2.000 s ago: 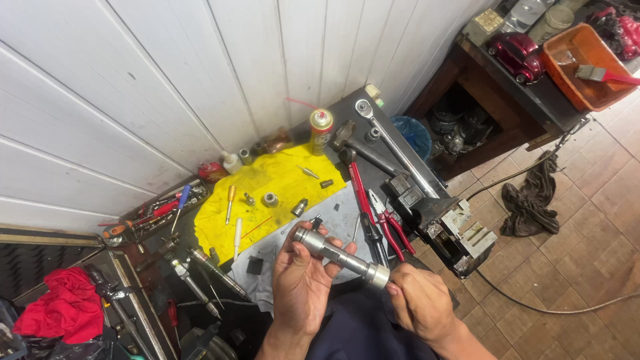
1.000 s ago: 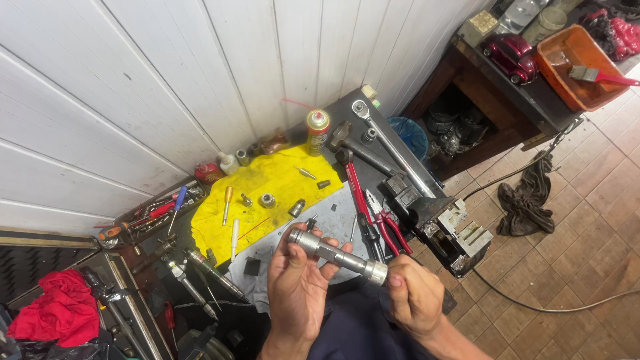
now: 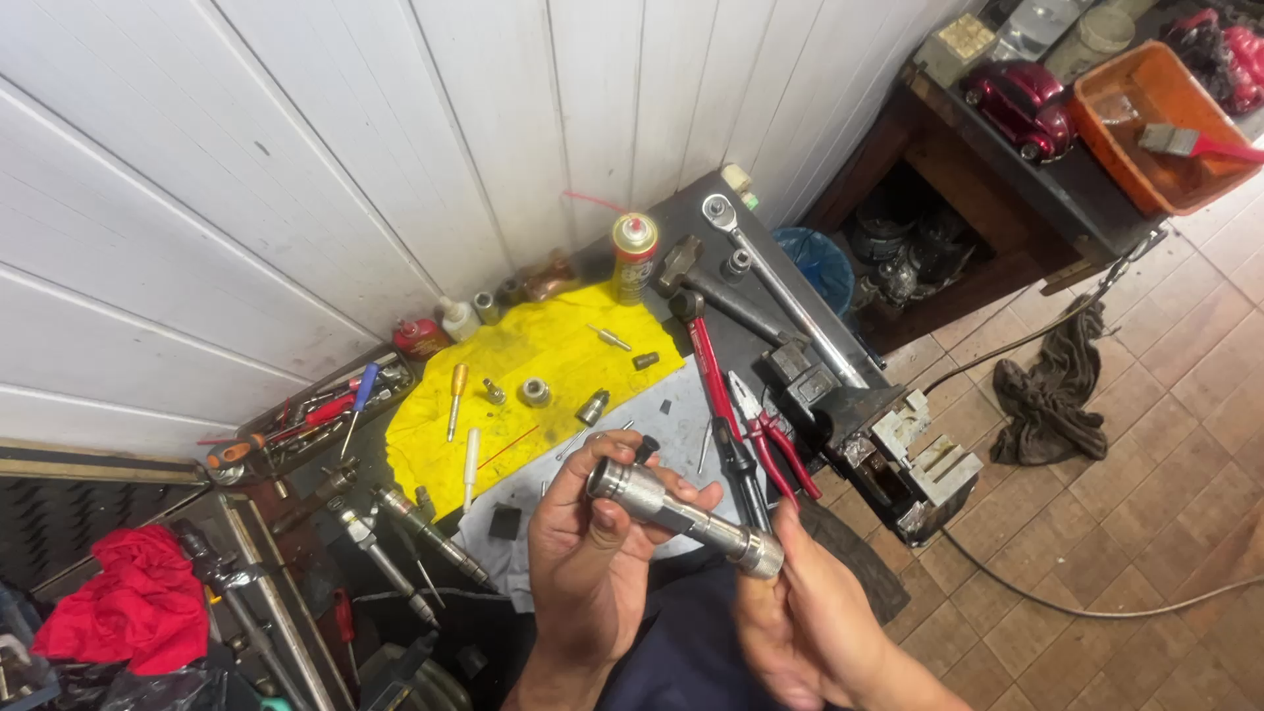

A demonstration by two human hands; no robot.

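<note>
A knurled, cylindrical metal tool part [image 3: 681,515] lies tilted across both hands, low in the middle of the view. My left hand [image 3: 597,553] grips its wider, hollow end, thumb on the near side and fingers around it. A small black knob or fitting [image 3: 647,449] shows by those fingers; whether it joins the metal part I cannot tell. My right hand [image 3: 805,602] holds the narrower knurled end between thumb and fingers. Beyond the hands a yellow cloth [image 3: 523,341] carries sockets, a screwdriver with an amber handle [image 3: 456,400] and other small metal parts. A grey cloth [image 3: 632,420] lies partly under the hands.
Right of the cloths lie red-handled pliers [image 3: 775,444], a red ratchet [image 3: 706,355], a hammer [image 3: 681,262], a long torque wrench [image 3: 790,296] and a bench vise [image 3: 899,454]. A spray can [image 3: 634,257] stands by the wall. At left are a red rag [image 3: 133,602] and cylindrical tools [image 3: 430,538].
My right hand has turned at the narrow end: its back faced up before, and now its fingers sit below the part with the thumb side up. My left hand still holds the wide end.
</note>
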